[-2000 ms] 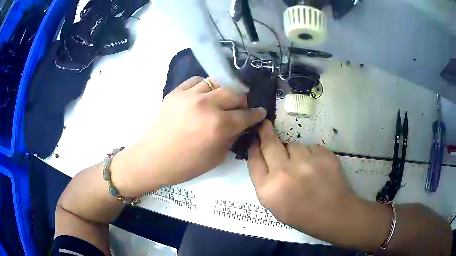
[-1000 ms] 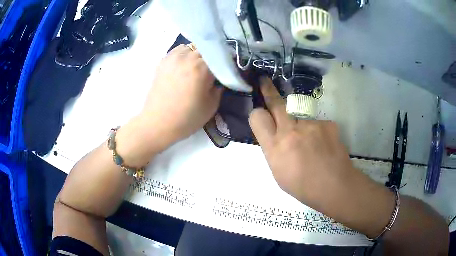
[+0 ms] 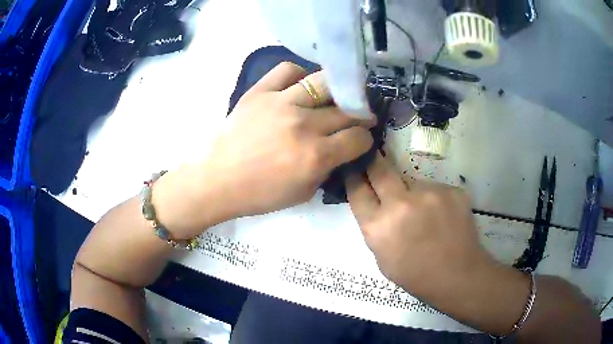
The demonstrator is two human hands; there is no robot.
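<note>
A black pouch piece [image 3: 264, 65] lies under the sewing machine head, its rounded edge showing beyond my left hand. My left hand [image 3: 282, 144] lies over the piece, with thumb and fingers pinching it beside the presser foot area. My right hand [image 3: 420, 225] has its fingertips on the near edge of the piece, just right of my left fingers. The presser foot and needle area [image 3: 384, 84] is partly hidden behind a pale machine part [image 3: 344, 74]. Much of the piece is hidden under my hands.
Black snips [image 3: 543, 208] and a purple-handled screwdriver [image 3: 587, 225] lie at the right. White ribbed knobs [image 3: 430, 140] are beside the needle area and on the head. Black zipper-trimmed pieces [image 3: 134, 40] and a blue bin rim [image 3: 30, 114] are at the left. A ruler scale [image 3: 349, 282] runs along the front edge.
My left hand has moved right and towards me over the piece, and my right fingertips have drawn back from the presser foot. The piece's rounded far edge shows more. The view has shifted slightly.
</note>
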